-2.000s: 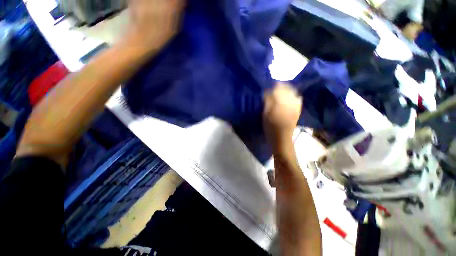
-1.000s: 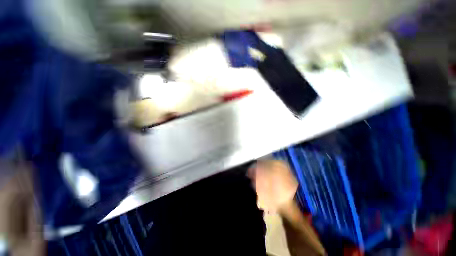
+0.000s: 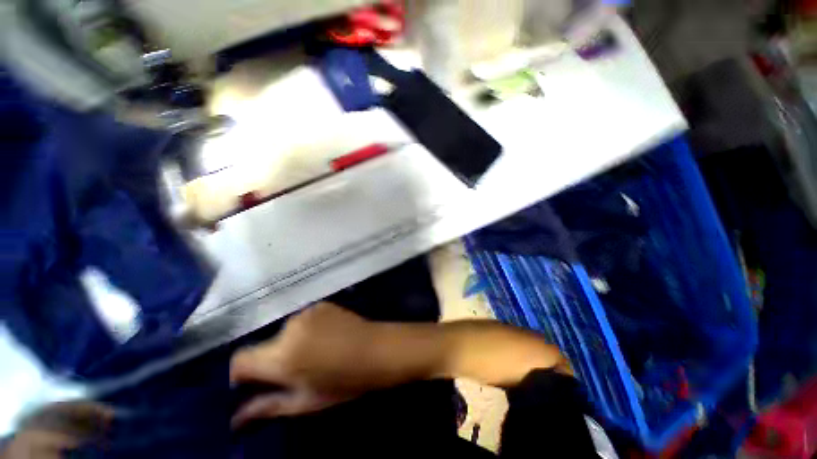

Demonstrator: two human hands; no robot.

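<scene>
The navy garment piece [image 3: 134, 224] lies crumpled over the left part of the white table [image 3: 296, 224], with a white patch showing in it. My right hand [image 3: 309, 359] is just below the table's near edge, over my dark clothing, fingers pointing left beside dark navy cloth; whether it grips any cloth is unclear. My left hand [image 3: 58, 430] is small, blurred and cut off at the lower left corner, below the garment; its fingers cannot be made out. The sewing machine's needle area is blurred at the upper left.
A black flat case [image 3: 448, 125] lies on the table beside a small navy scrap [image 3: 348, 79]. A red strip [image 3: 359, 157] lies left of it. Small green items [image 3: 515, 85] are farther back. A blue crate [image 3: 600, 314] with dark fabric stands below the table at the right.
The view has swung right along the table. The hands no longer hold the garment raised. My right hand has moved left from beside the crate to below the table edge.
</scene>
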